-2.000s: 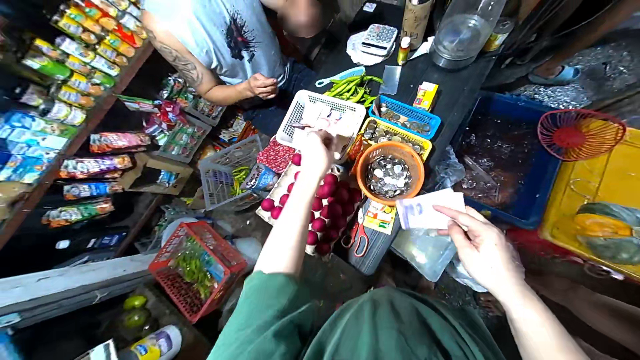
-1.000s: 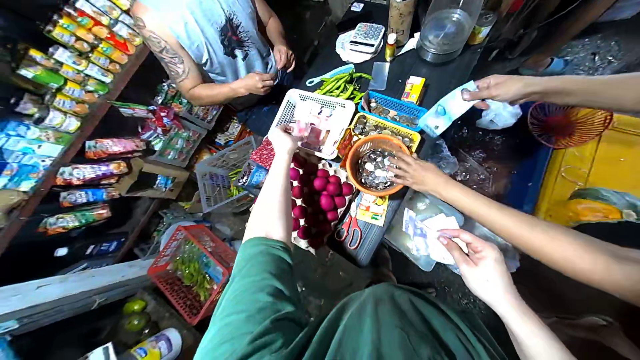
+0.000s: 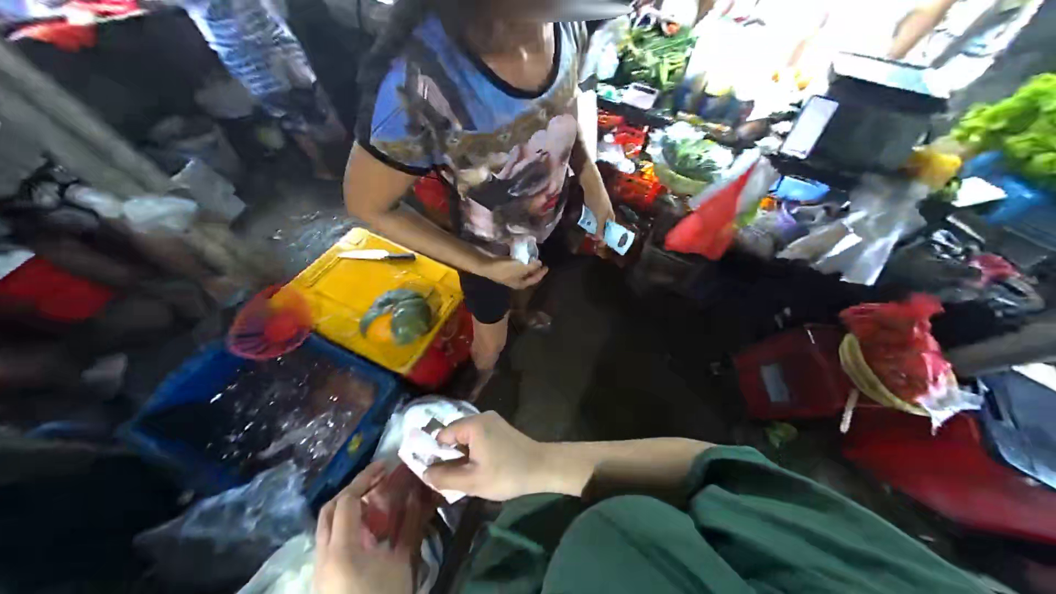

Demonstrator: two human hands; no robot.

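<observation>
Pinched between the thumb and fingers of my right hand (image 3: 499,462) are folded whitish banknotes (image 3: 427,452). My left hand (image 3: 363,536) is just below and to the left, its fingers curled beside a blurred reddish thing; whether it grips this cannot be told. A clear plastic bag or container (image 3: 445,408) shows behind the banknotes. Facing me stands a person in a patterned shirt (image 3: 528,165), with a light blue banknote (image 3: 609,231) in one hand and a small whitish thing (image 3: 525,249) in the other.
A blue crate (image 3: 355,454) with wet contents lies at left, with a red plastic basket (image 3: 271,323) at its far edge. Behind it, a yellow lid (image 3: 330,289) bears a knife (image 3: 375,256) and a cut squash (image 3: 400,316). Red containers (image 3: 784,375) stand at right.
The view has swung far to the right, from the coin bowl and white basket to the person in the patterned shirt. My left hand has left the white basket and is now near my right hand.
</observation>
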